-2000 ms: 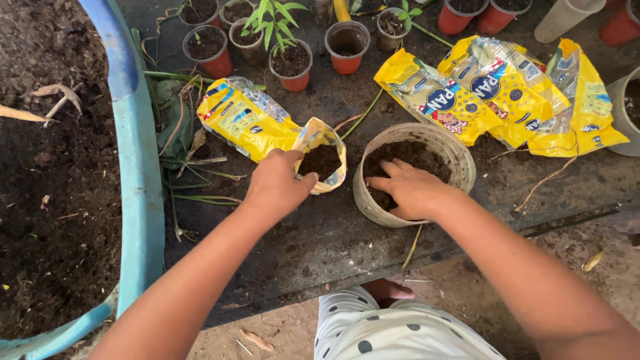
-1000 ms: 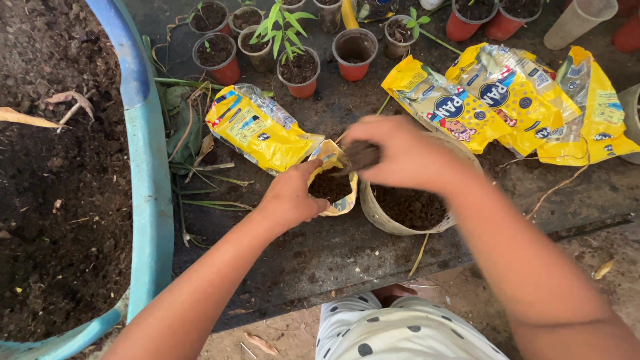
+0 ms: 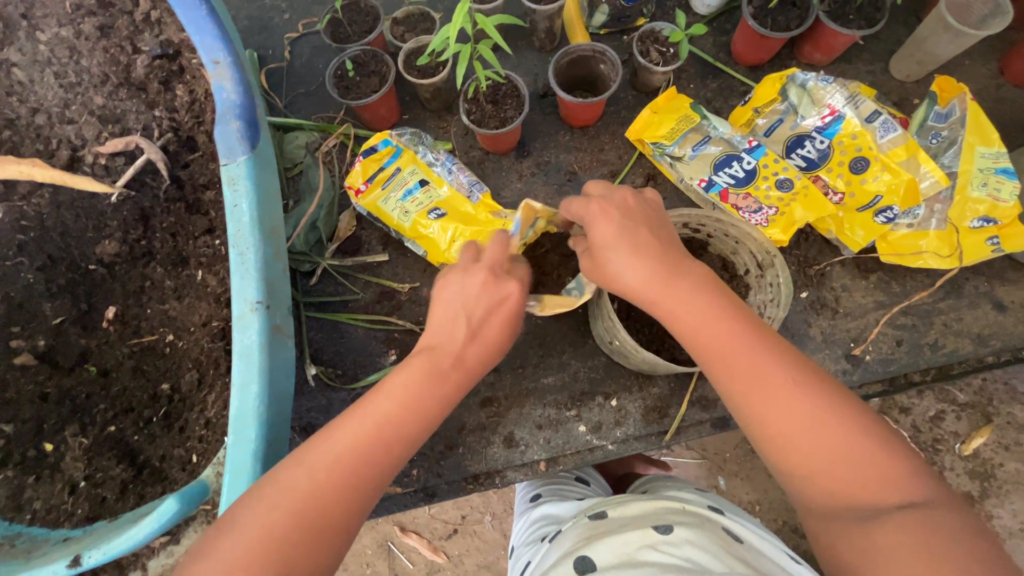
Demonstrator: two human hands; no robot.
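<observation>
A yellow P.A.N. plastic bag (image 3: 432,196) lies on the dark table, its rolled mouth turned toward me with dark soil (image 3: 552,264) inside. My left hand (image 3: 480,300) grips the left side of that rim. On the rim's upper right side, the fingers of my right hand (image 3: 620,240) pinch the plastic; they are slightly blurred. Under my right wrist stands a round translucent plastic tub (image 3: 772,280) with soil in it, partly hidden by the forearm.
A blue plastic basin (image 3: 260,280) of soil fills the left side. Small pots of soil, several with seedlings such as the leafy one (image 3: 494,116), line the back. More yellow bags (image 3: 744,180) lie at right. Cut stems (image 3: 360,320) lie beside the basin.
My right hand was in the tub, then held a dark clump of soil over the bag's mouth; now it is on the bag's rim with no clump visible. My left hand stays at the bag.
</observation>
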